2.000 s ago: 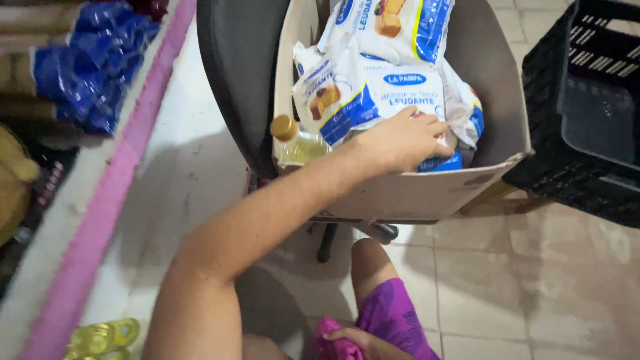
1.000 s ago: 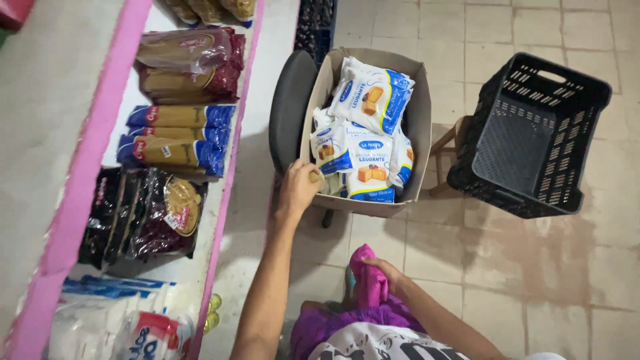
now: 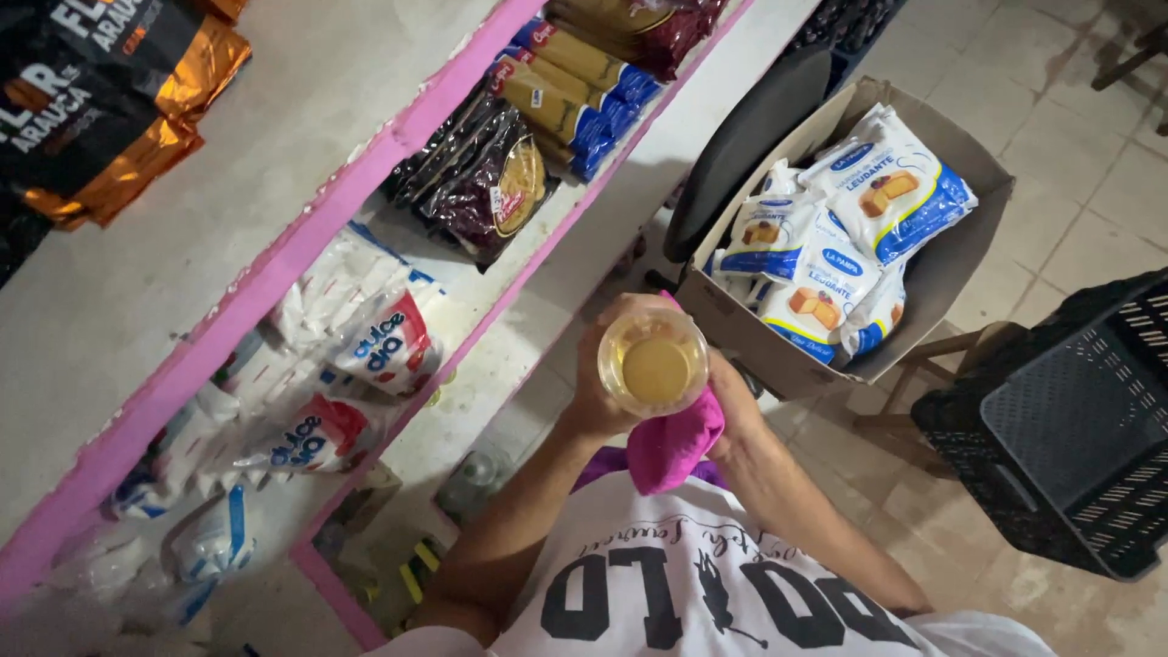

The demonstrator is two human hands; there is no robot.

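Observation:
A clear round bottle with a yellowish-tan centre is seen end-on, in front of my torso. My left hand is wrapped around its left side. On the other side my right hand grips a magenta cloth, which lies against the bottle; its fingers are partly hidden. Up and to the right of my hands stands a cardboard box holding several plastic bags of La Pampa flour.
Left of me are pink-edged shelves with pasta packs, dark packs and white-and-red bags. A black chair back stands beside the box. A black plastic crate and a wooden stool are at right.
My left hand was on the flour bags, then at the bottle by the box's near left corner. The bottle is now held before my torso, beside the magenta cloth in my right hand.

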